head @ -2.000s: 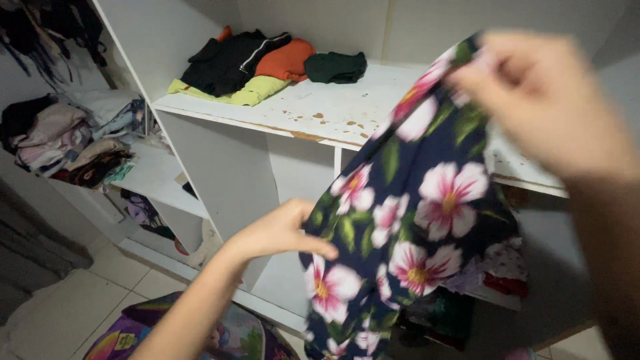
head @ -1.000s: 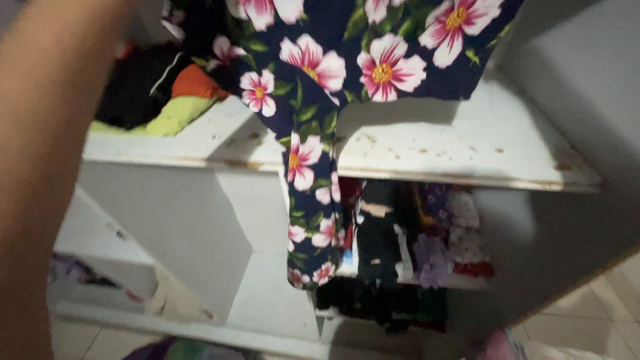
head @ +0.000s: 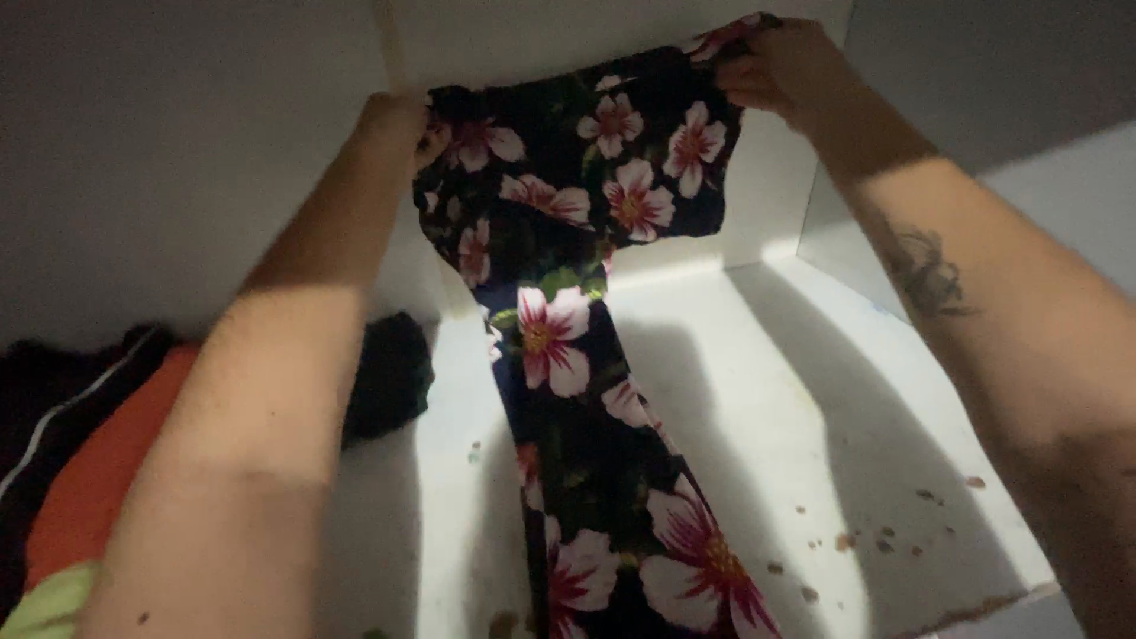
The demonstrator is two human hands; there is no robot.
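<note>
A dark floral garment [head: 568, 355] with pink and white flowers hangs stretched between my hands, wide at the top and narrow lower down. My left hand [head: 404, 129] grips its upper left corner. Higher up, my right hand [head: 772, 67] holds the upper right corner, with some fabric bunched at the fingers. The lower end of the garment runs out of view at the bottom. Some of my left fingers are hidden by shadow and cloth.
Behind the garment is a white shelf board [head: 781, 426] with brown chipped spots. At the left lie a black garment with a white stripe [head: 53, 399], an orange cloth [head: 106, 453], a yellow-green cloth [head: 58, 603] and a dark folded cloth [head: 390, 377]. Walls enclose the shelf.
Both hands now hold the floral garment by its top corners, spread out in front of the shelf's back wall. The view has moved closer to the upper shelf.
</note>
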